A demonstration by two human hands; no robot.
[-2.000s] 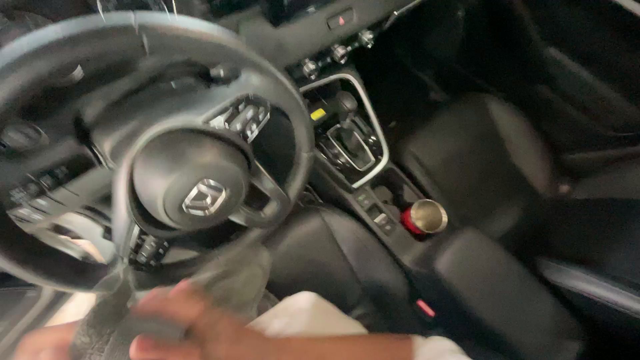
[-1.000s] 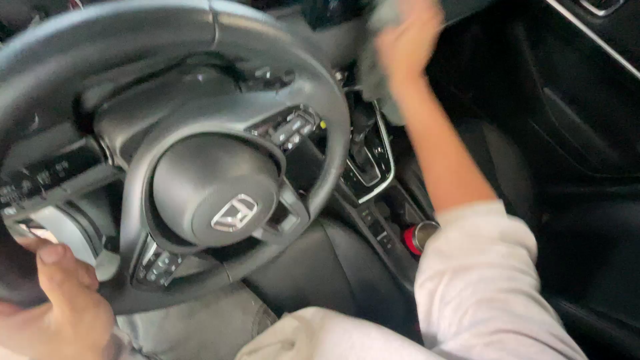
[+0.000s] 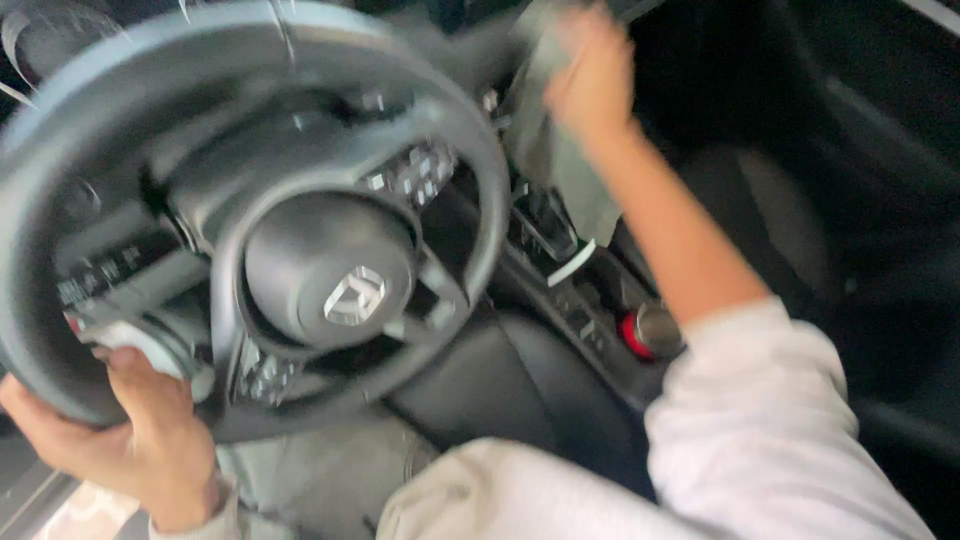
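Observation:
My left hand (image 3: 127, 442) grips the lower left rim of a black Honda steering wheel (image 3: 330, 262), thumb on the inner side. Stretched out toward the middle of the dashboard, my right hand (image 3: 596, 79) holds a grey-green cloth (image 3: 574, 172), blurred by motion. The cloth hangs down over part of the gear selector panel (image 3: 544, 217) and hides some of it. Which dashboard part lies behind the cloth cannot be told.
A red cup with a metallic top (image 3: 652, 334) stands in the centre console (image 3: 592, 300), close to my right forearm. A black seat (image 3: 517, 375) is beyond the wheel's lower edge. Stalks and buttons surround the wheel hub.
Two seconds ago both hands were low, below the wheel, near the cloth. By one second ago my left hand was on the rim and my right hand was at the dashboard with the cloth, as now.

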